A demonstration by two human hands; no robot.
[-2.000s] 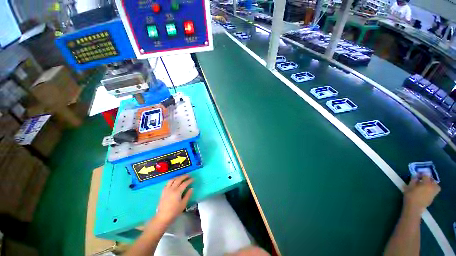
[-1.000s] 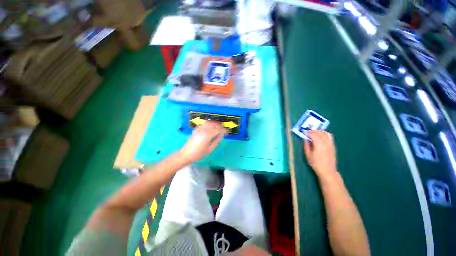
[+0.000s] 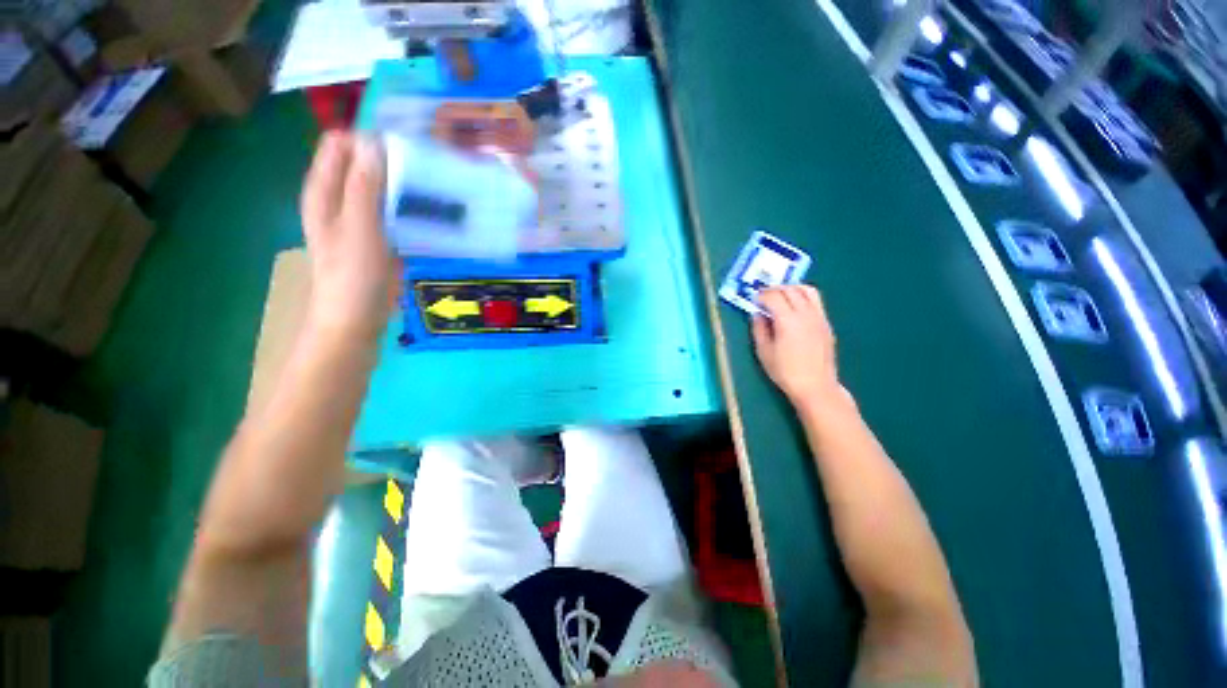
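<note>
My left hand point(image 3: 347, 235) grips a white plastic housing point(image 3: 464, 202), blurred and tilted, above the front left of the silver base plate point(image 3: 592, 182). The orange nest point(image 3: 487, 126) shows partly behind it; no housing is seen in its visible part. My right hand point(image 3: 797, 339) holds the lower edge of another housing point(image 3: 764, 273) on or just over the conveyor belt's near edge, dark recessed side up. The blue machine base point(image 3: 602, 298) shows its red stop button point(image 3: 499, 313) between two yellow arrows.
Several housings point(image 3: 1033, 246) lie in a row along the white line of the green conveyor point(image 3: 861, 444). The metal press head point(image 3: 444, 14) is at the top. Cardboard boxes point(image 3: 67, 229) stand at the left. The turquoise bench point(image 3: 538, 390) carries the machine.
My left hand has moved from the front of the machine base up to the plate and taken hold of a housing. The nest's housing has left it. My right hand still holds its housing.
</note>
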